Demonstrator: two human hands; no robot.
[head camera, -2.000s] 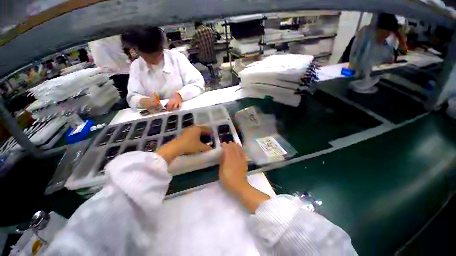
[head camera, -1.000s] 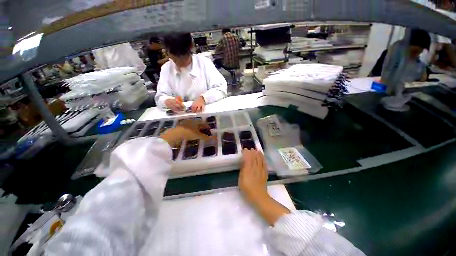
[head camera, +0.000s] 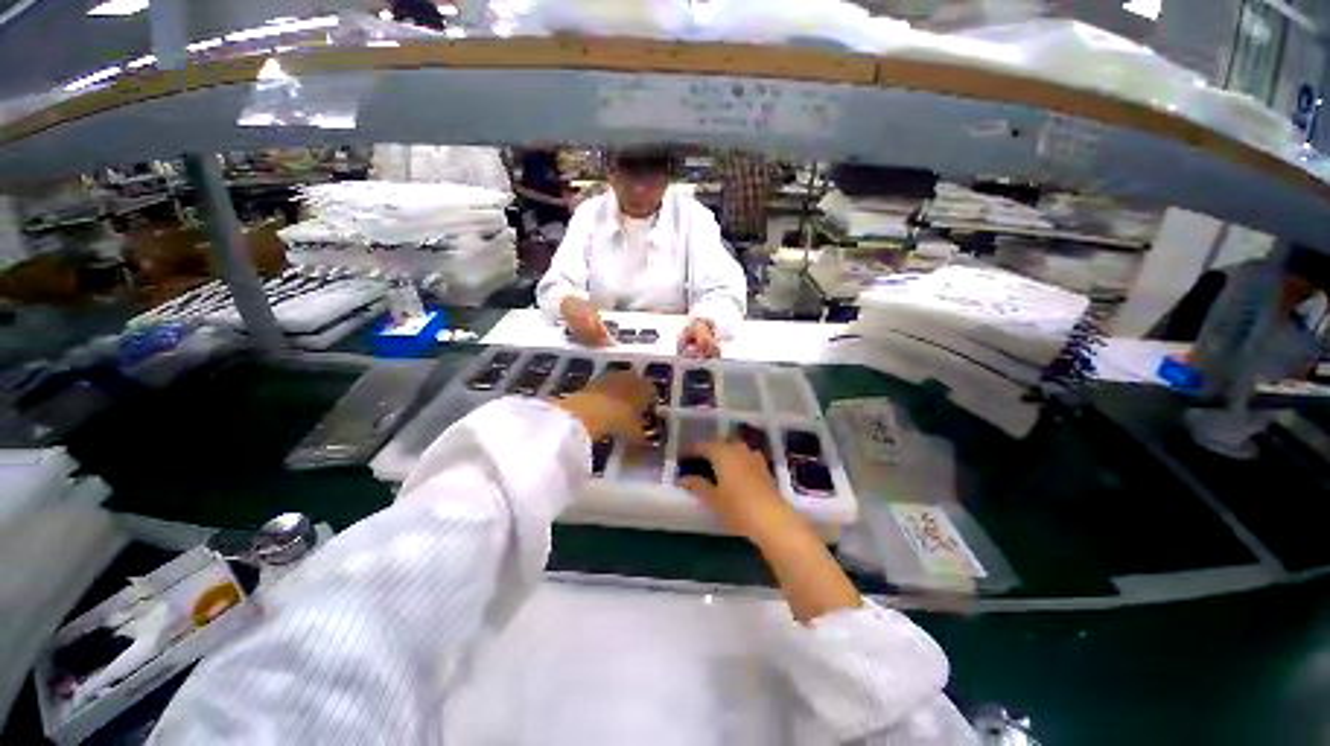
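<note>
A long translucent white blister tray (head camera: 584, 503) lies beyond the white work mat (head camera: 598, 663), with dark watch bodies in two rows of pockets. A watch body (head camera: 699, 388) sits in the back row; two back pockets at the right are empty. My left hand (head camera: 620, 405) is over the middle of the tray, fingers bent down at a dark watch body. My right hand (head camera: 734, 478) is over the front row, fingertips at another dark watch body. The fingers partly hide both pieces, so I cannot tell whether either is gripped.
A small open box (head camera: 139, 641) and a round-topped bottle (head camera: 285, 539) are at the left. Clear bags (head camera: 934, 539) lie right of the tray. A person (head camera: 642, 255) works opposite. White stacks (head camera: 970, 328) stand beyond. A shelf beam (head camera: 584, 110) crosses above.
My right hand has moved from the tray's front right edge onto the front row. My left hand remains over the tray's middle. The view has shifted, showing more of the shelf and the box.
</note>
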